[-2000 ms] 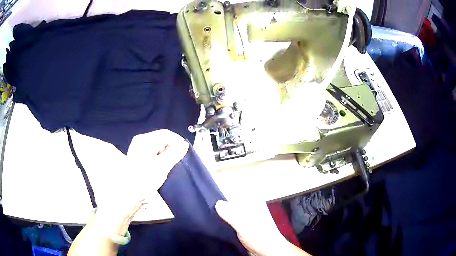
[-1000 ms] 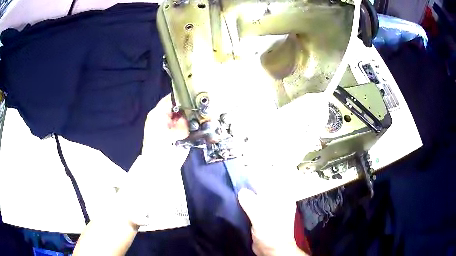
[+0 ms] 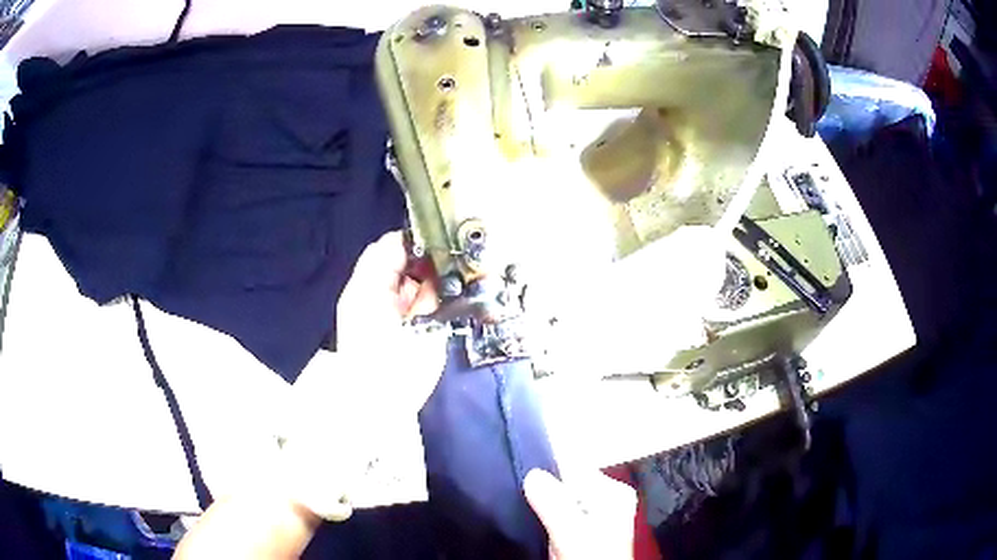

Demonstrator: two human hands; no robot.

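The dark navy garment piece [image 3: 476, 438] hangs from the presser foot [image 3: 497, 341] down toward the lap. Its folded hem [image 3: 527, 421] looks lighter blue along the right edge, with a seam line beside it. My left hand [image 3: 377, 295] is washed out by glare; its fingertips are close beside the foot's left side, and what they touch is unclear. My right hand [image 3: 579, 512] pinches the hem below the foot, thumb on top. The olive-green sewing machine [image 3: 437, 120] stands above, its centre hidden by white glare.
A dark navy garment stack [image 3: 208, 175] lies left of the machine on the white table [image 3: 88, 383], with a dark cord [image 3: 164, 383] hanging from it. Black snips [image 3: 782, 263] rest on the machine's right block. A dark bent lever [image 3: 796, 405] sticks out at lower right.
My left hand has moved up from the table area to beside the foot. The cloth's upper end has come to the foot. My right hand has shifted right with the hem.
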